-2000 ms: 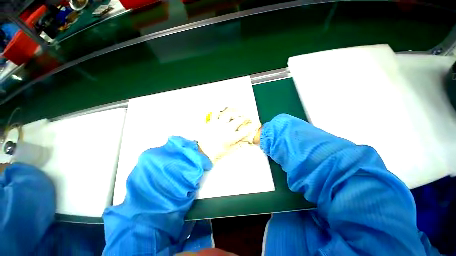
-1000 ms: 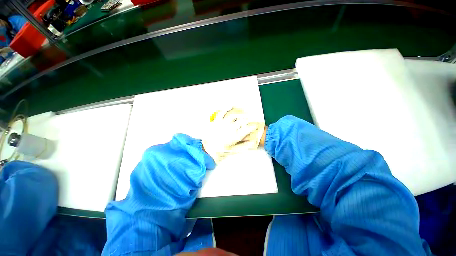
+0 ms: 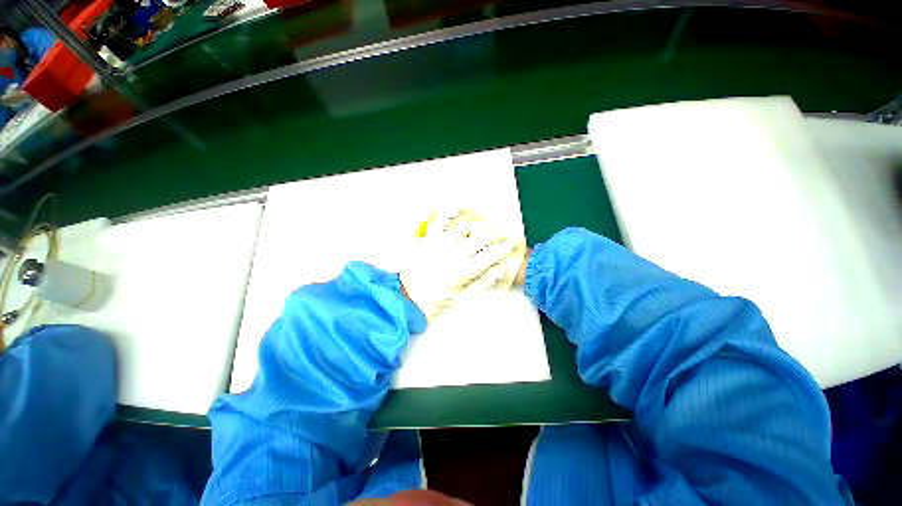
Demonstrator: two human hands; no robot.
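My left hand [image 3: 431,281] and my right hand [image 3: 491,254] lie together over the white foam mat [image 3: 326,237], both in thin cream gloves. They touch and overlap, and the gloves blend, so the fingers are hard to separate. A small yellow-orange piece [image 3: 423,228], perhaps a finger cot, shows at the upper left of the hands, at the fingertips. Bare skin shows at both wrists beside the blue gathered cuffs. Whether anything lies between the hands is hidden.
Thick white foam sheets [image 3: 727,227] lie at right. Another white mat [image 3: 178,296] lies at left, with a white bottle [image 3: 74,285] and thin cord [image 3: 22,259]. A neighbour's blue sleeve [image 3: 59,380] is at lower left. Metal edging borders the green surface beyond. A red bin [image 3: 59,77] is at upper left.
The view has shifted slightly, so the mats and hands appear a little further right than two seconds ago. The hands stay together, with only small changes in the fingers.
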